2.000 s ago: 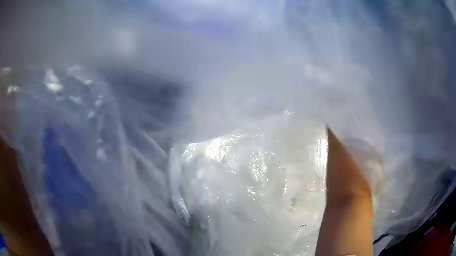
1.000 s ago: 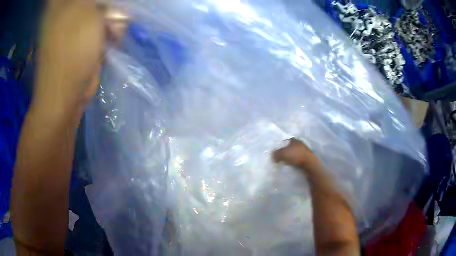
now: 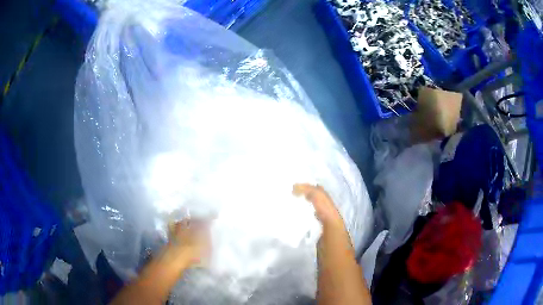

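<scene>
A large clear plastic sack spreads over the middle of the view, with glare on its film. Inside its opening is a bright white heap of small poly bags, overexposed, so single bags cannot be told apart. My left hand is at the heap's lower left, blurred, its fingers partly lost against the white. My right hand is at the heap's right side, fingers bent toward the left. Whether either hand holds bags cannot be made out.
Blue totes with jumbled black-and-white parts stand at the upper right. A brown cardboard piece, dark blue cloth and a crumpled red bag or cloth lie at the right. Blue material is at the left.
My left hand has come down from the sack's upper left edge to the heap. My right hand has moved slightly left and down. The view has shifted, showing more of the sack and floor.
</scene>
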